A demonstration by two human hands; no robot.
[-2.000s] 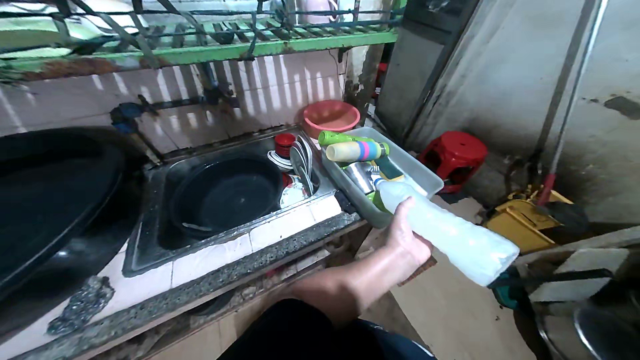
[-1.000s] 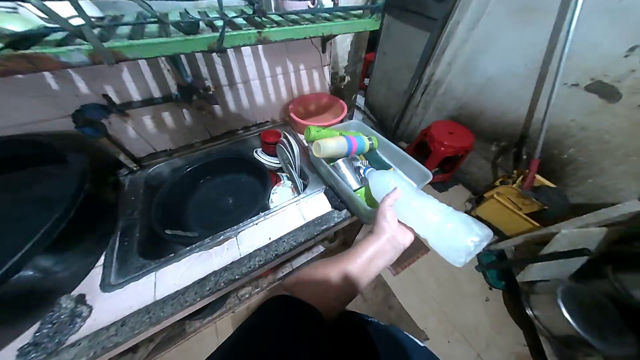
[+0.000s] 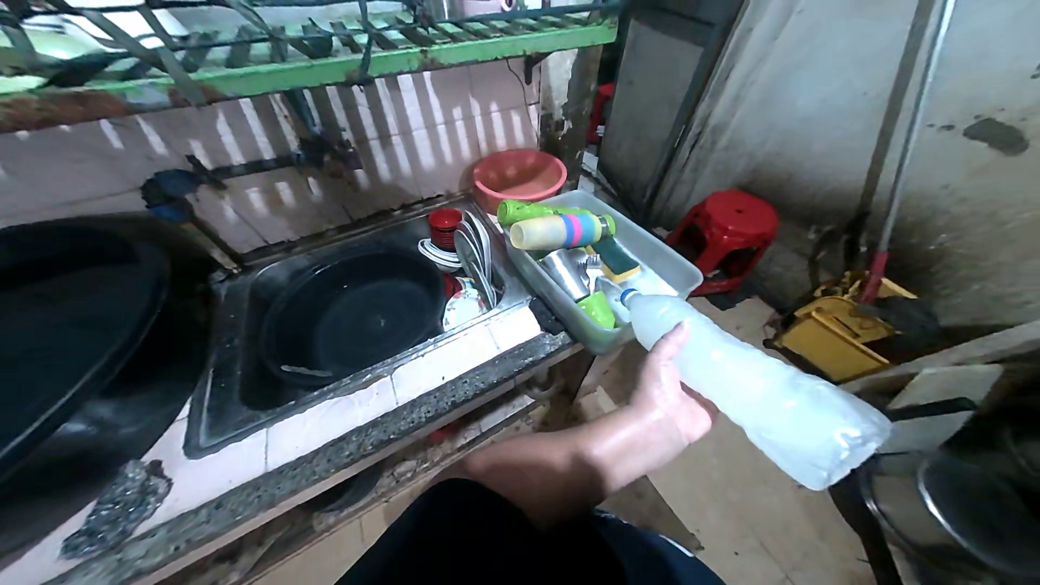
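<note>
My right hand (image 3: 670,390) grips a large translucent plastic bottle (image 3: 756,382) around its upper body. The bottle is tilted, its blue-capped neck over the near edge of a grey plastic basin (image 3: 678,272), its base toward the lower right. Inside the basin lie a multicoloured stack of cups (image 3: 561,231), a green item (image 3: 520,212) beside it, a metal cup (image 3: 567,272), a yellow-green sponge (image 3: 619,262) and a bright green piece (image 3: 598,309). My left hand is not in view.
A metal sink (image 3: 236,349) holds a black tub (image 3: 357,317), plates and red bowls (image 3: 444,227). A larger black tub (image 3: 57,349) stands left, a pink bowl (image 3: 520,175) behind. Red stool (image 3: 723,236), yellow mop bucket (image 3: 837,337) and metal pot (image 3: 951,512) are right. A green rack (image 3: 390,58) hangs above.
The bottle stays in my right hand; its capped neck, earlier hidden among the things in the basin, now shows at the basin's near edge. The view has shifted slightly.
</note>
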